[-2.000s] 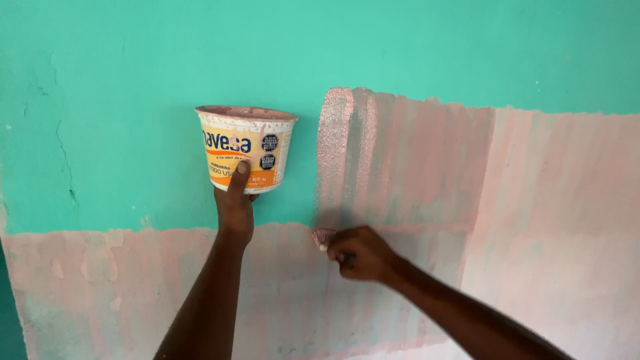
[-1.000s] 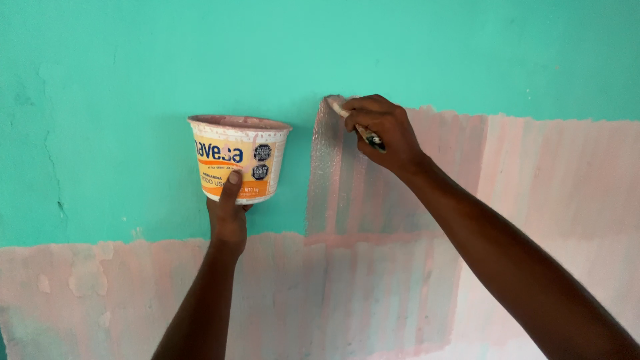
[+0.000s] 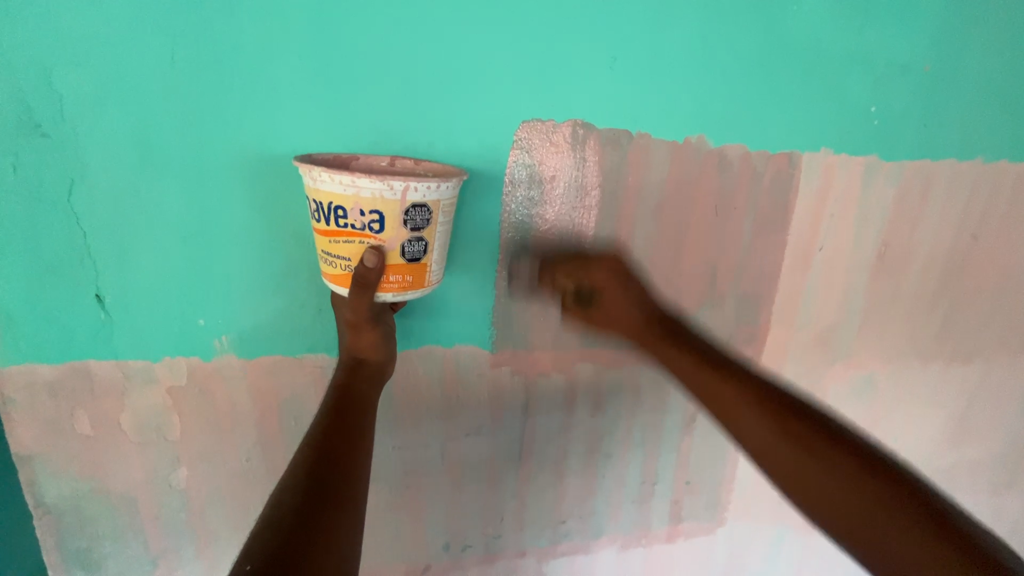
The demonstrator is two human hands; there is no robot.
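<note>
My left hand grips a plastic margarine tub from below, its thumb on the label. Pink paint coats the tub's inside and spots its rim. My right hand, blurred by motion, is shut on a paintbrush whose bristles are against or close to the wall; the blur hides which. Around the brush lies a glossy band of wet pink paint at the left edge of the painted area. The tub is held upright, left of this band, in front of turquoise wall.
Turquoise wall spans the top and the left, with a thin crack at the left. Streaky pink paint covers the lower wall and the right side. A darker teal strip shows at the lower left edge.
My right hand went from low on the wall up to the band's top edge, and is now lower again with the brush. My left hand keeps hold of the tub.
</note>
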